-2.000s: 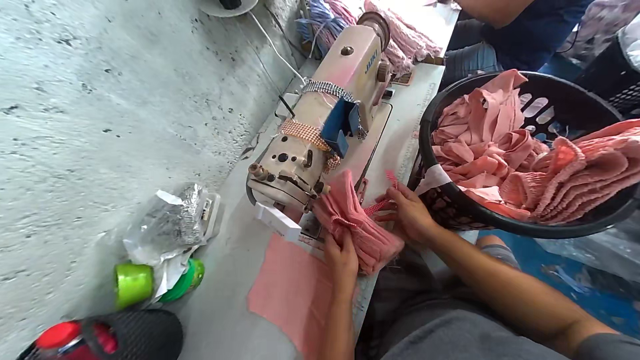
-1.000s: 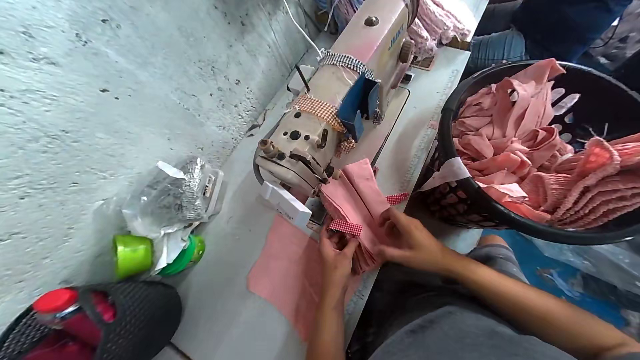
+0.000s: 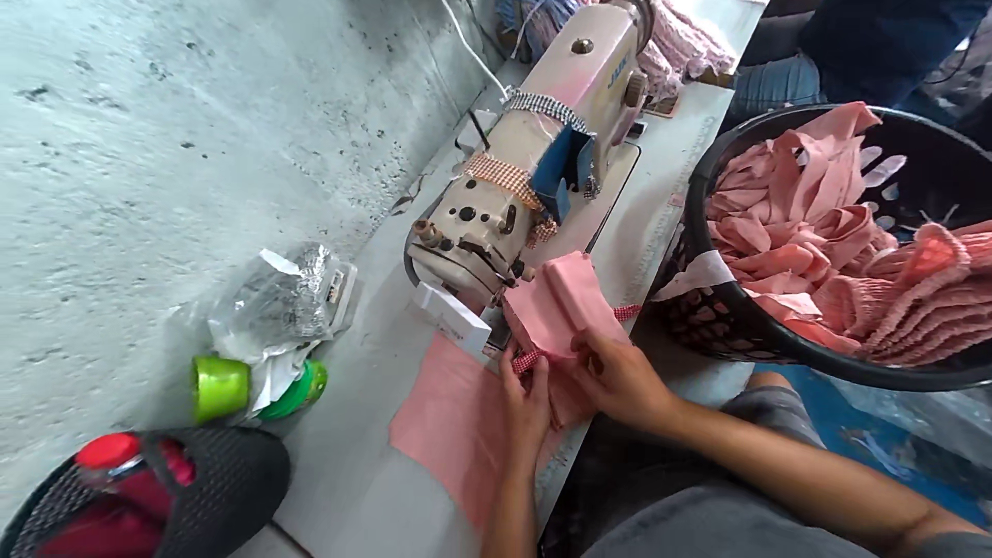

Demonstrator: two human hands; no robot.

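Observation:
A folded stack of pink fabric lies in front of the head of a Jack sewing machine, near the needle area, which the cloth partly hides. A red-and-white checked strip crosses the stack and shows at both sides. My left hand pinches the strip's left end between thumb and fingers. My right hand grips the lower right part of the pink stack, fingertips on its top. A flat pink cloth piece lies on the table, left of and partly under my left hand.
A black plastic basket of pink fabric pieces stands at the right. On the left are a plastic-wrapped bundle, a green cup, a green tape roll and a dark basket with a red-capped bottle. Another person sits at the upper right.
My right hand has moved from the strip's right side onto the pink stack. My left hand, on the stack's lower part two seconds ago, now pinches the checked strip's left end.

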